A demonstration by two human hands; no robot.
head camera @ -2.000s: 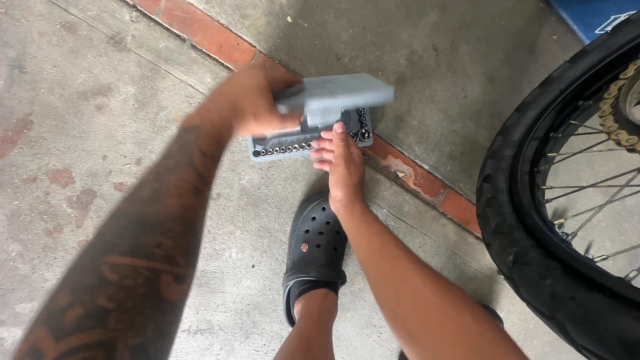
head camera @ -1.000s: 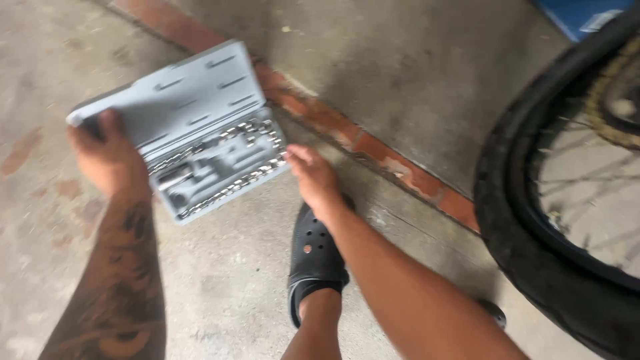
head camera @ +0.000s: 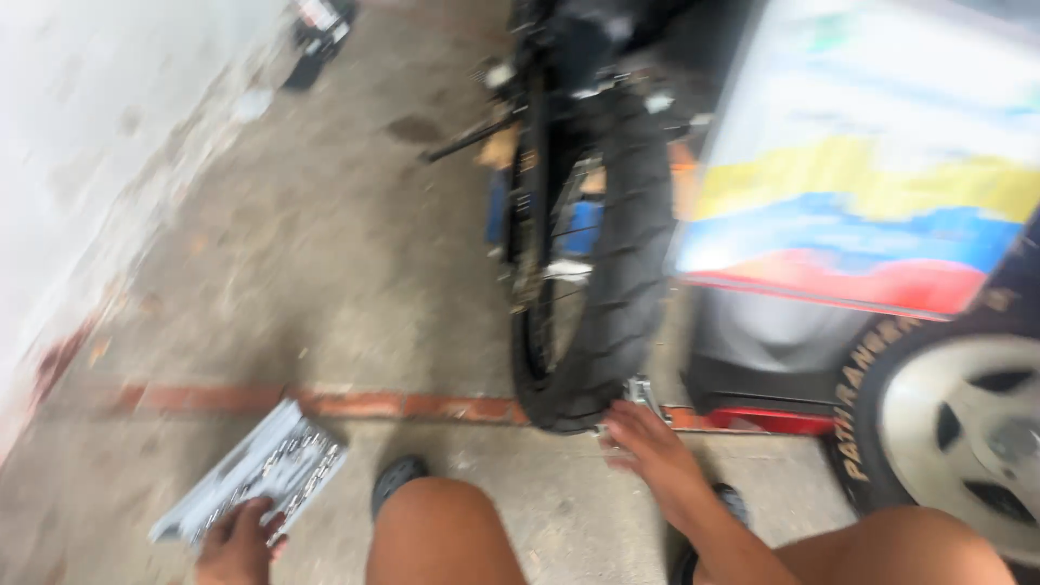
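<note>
An open grey socket set case point(head camera: 272, 475), with rows of metal sockets, is at the lower left, at a slant. My left hand point(head camera: 240, 540) is at its near edge, fingers over the sockets and beside the rim, seemingly gripping it. My right hand point(head camera: 646, 443) reaches to the bottom of a knobbly black motorcycle tire point(head camera: 630, 268), fingers extended and blurred. Just above those fingers is a shiny metal part point(head camera: 642, 394); whether they touch it cannot be told. The wheel's chain point(head camera: 528, 280) runs along the left of the tire.
A red brick strip point(head camera: 349, 404) crosses the concrete floor. Right of the tire stand a colourful panel point(head camera: 845, 203) and a larger tire point(head camera: 861, 406) with a pale metal wheel. A white wall point(head camera: 89, 130) is at the left, a dark object point(head camera: 321, 36) at the top.
The view has swung widely, now showing the whole wheel and bent knees. My right hand has moved from beside the socket case to the tire's bottom. The case, lid down earlier, has been opened.
</note>
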